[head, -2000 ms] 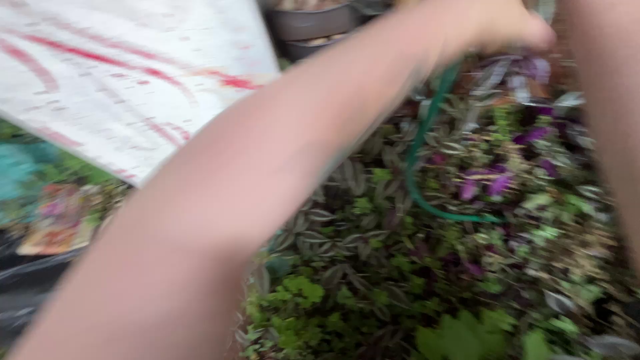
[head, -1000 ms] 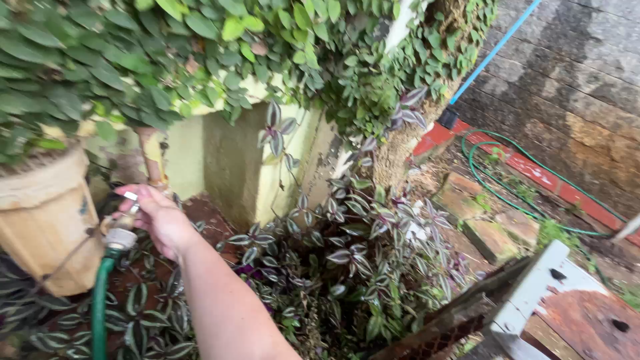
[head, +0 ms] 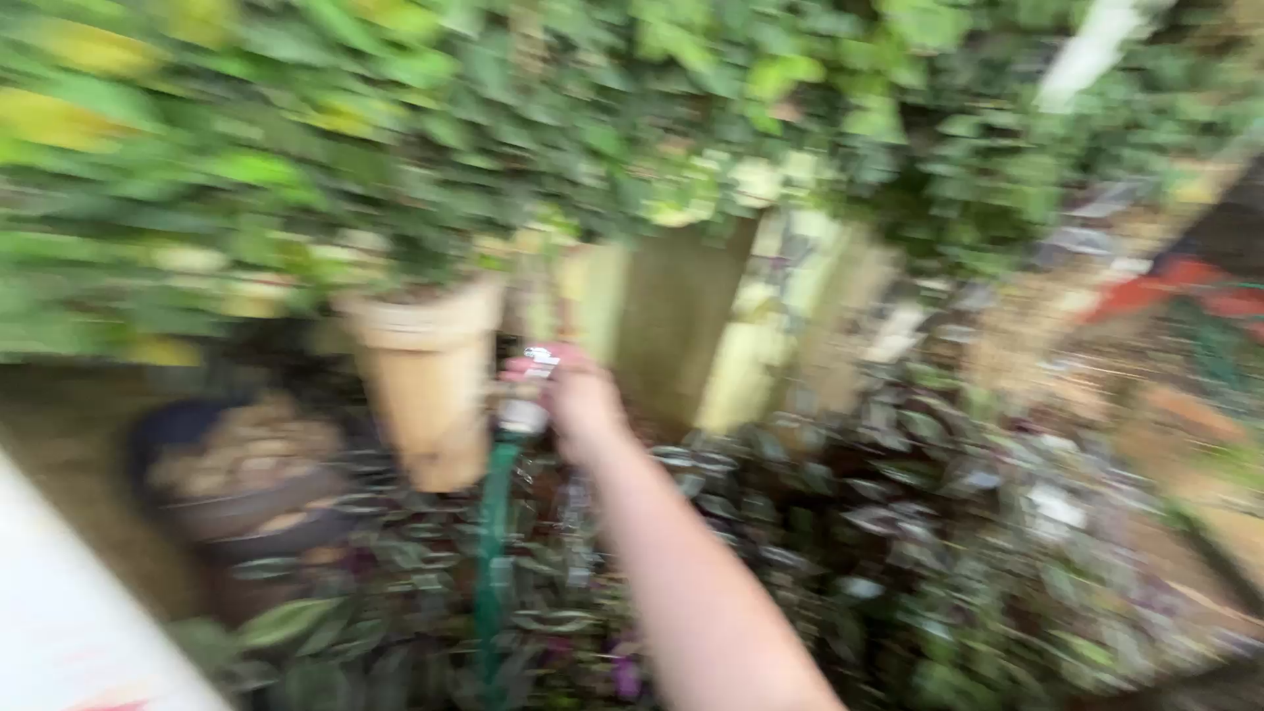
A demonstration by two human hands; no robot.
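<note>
My right hand reaches up and left from the lower middle of the view, its fingers around the metal handle of a garden tap. Just below the fingers, a pale hose connector joins the tap to a green hose, which hangs down into the plants. A tan plant pot stands close to the left of the tap. Motion blur hides the finger details. My left hand is out of view.
Leafy climbing plants hang above the tap. Striped trailing plants spread below and right. A dark round container with pale lumps stands left. A white panel edges the lower left; a pale yellow-green wall is behind.
Two seconds ago both arms were in view over the plants; now only the right one shows. My right hand stays at the tap since one second ago, while the view has swung left.
</note>
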